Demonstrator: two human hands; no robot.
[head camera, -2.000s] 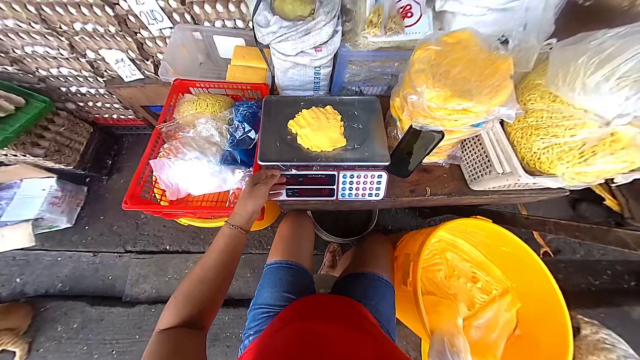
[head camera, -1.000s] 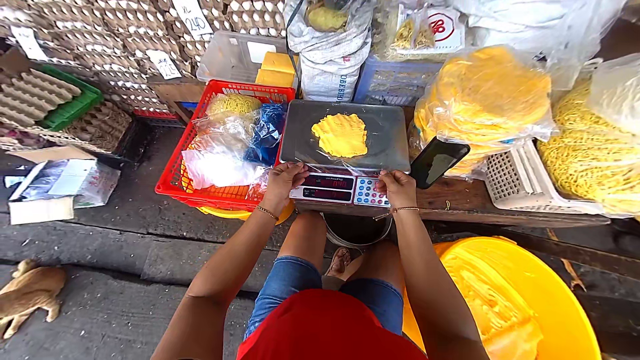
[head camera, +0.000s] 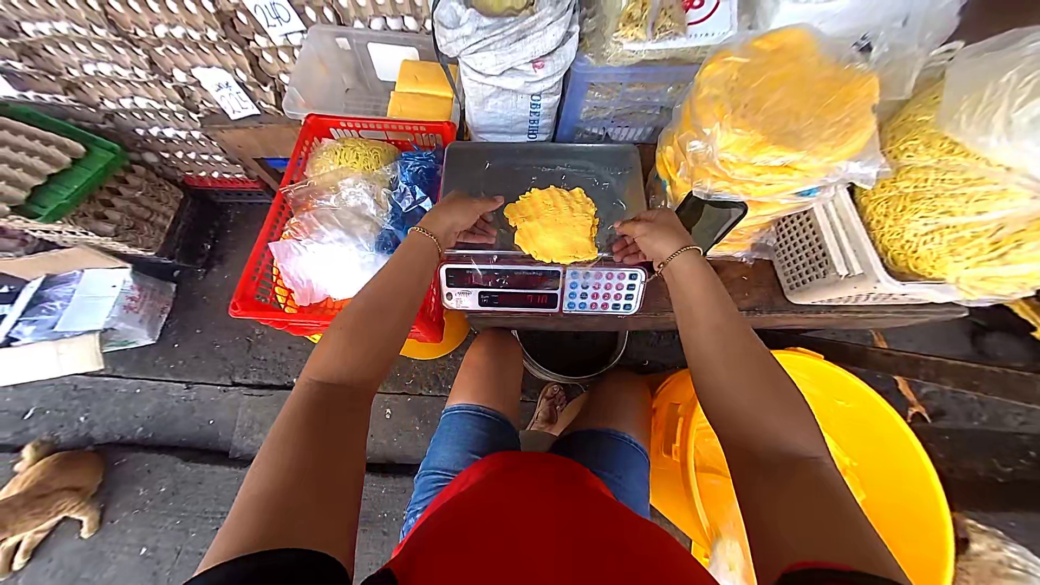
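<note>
A flattened yellow mass (head camera: 554, 224), perhaps dough or noodles, lies on the dark pan (head camera: 487, 169) of a digital scale. My left hand (head camera: 465, 218) is over the pan's left side, fingers apart and pointing at the yellow mass, without holding it. On the other side my right hand (head camera: 650, 237) is close to the mass's right edge, its fingers bent; whether they pinch anything thin is unclear. Below both hands is the scale's front panel (head camera: 543, 289), with lit red digits and a keypad. A dark smartphone (head camera: 710, 219) leans just right of my right hand.
Left of the scale is a red plastic basket (head camera: 268, 252) with plastic bags. Bagged yellow rounds (head camera: 772, 122) and a white basket (head camera: 821, 252) of yellow noodles are at right. A yellow tub (head camera: 902, 455) stands below. A cat (head camera: 57, 496) lies on the ground; egg trays (head camera: 146, 65) are stacked behind.
Two seconds ago only my left hand was at the scale's front edge. My right hand then came to the keypad. Both hands have since moved up over the pan, one on each side of the yellow mass.
</note>
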